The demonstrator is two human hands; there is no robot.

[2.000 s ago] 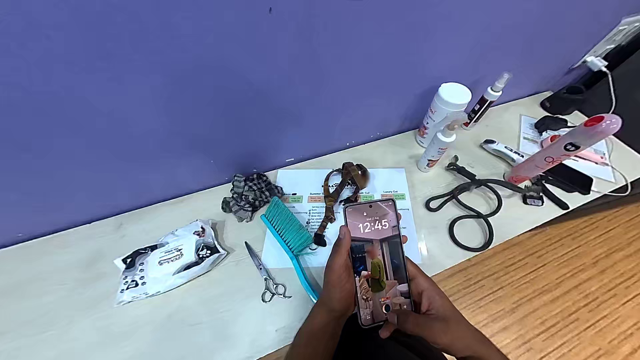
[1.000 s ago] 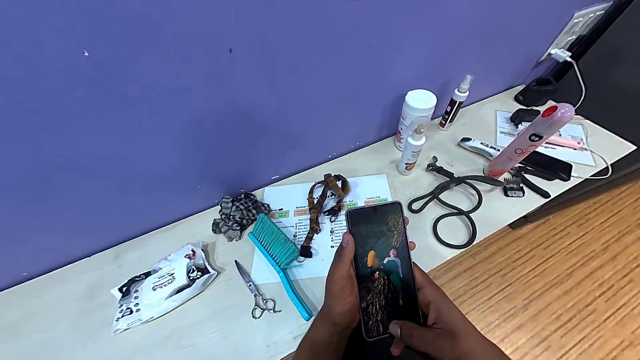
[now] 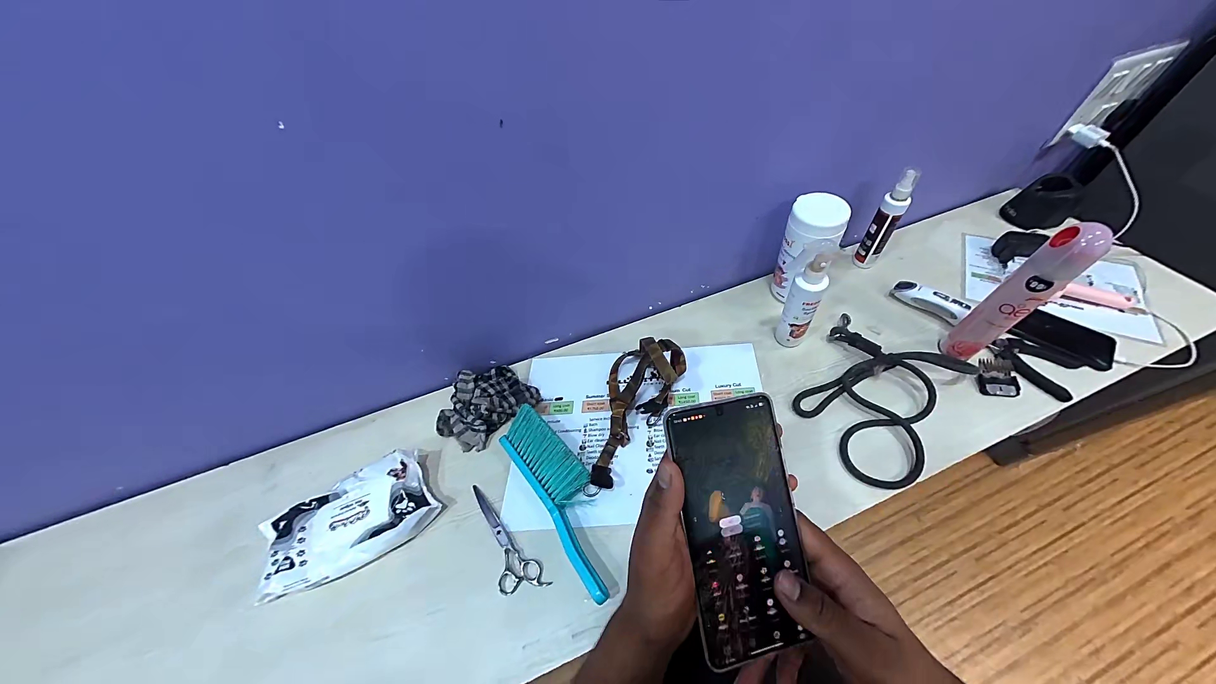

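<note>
A smartphone (image 3: 736,551) with a lit screen is held upright between both hands, above the shelf's front edge. My left hand (image 3: 662,560) wraps its left side, the thumb along the edge. My right hand (image 3: 836,598) grips the lower right side, with its thumb over the screen. Left of the phone lie a teal-bristled brush (image 3: 551,465) with a blue handle and silver scissors (image 3: 511,546). Behind the phone, a brown pet harness (image 3: 622,408) rests on a printed sheet (image 3: 727,366), partly hidden by the phone.
A crumpled checked cloth (image 3: 484,404) and a white wipes packet (image 3: 351,522) lie leftward. At right are a white tub (image 3: 815,233), spray bottles (image 3: 803,309), a black rope lead (image 3: 883,418), a pink bottle (image 3: 1031,290), a hair clipper (image 3: 931,302), a clipper comb (image 3: 997,378) and a charging cable (image 3: 1129,180).
The phone's screen has gone from a lock screen with a clock to a picture, and now shows rows of icons. Both hands keep hold of the phone.
</note>
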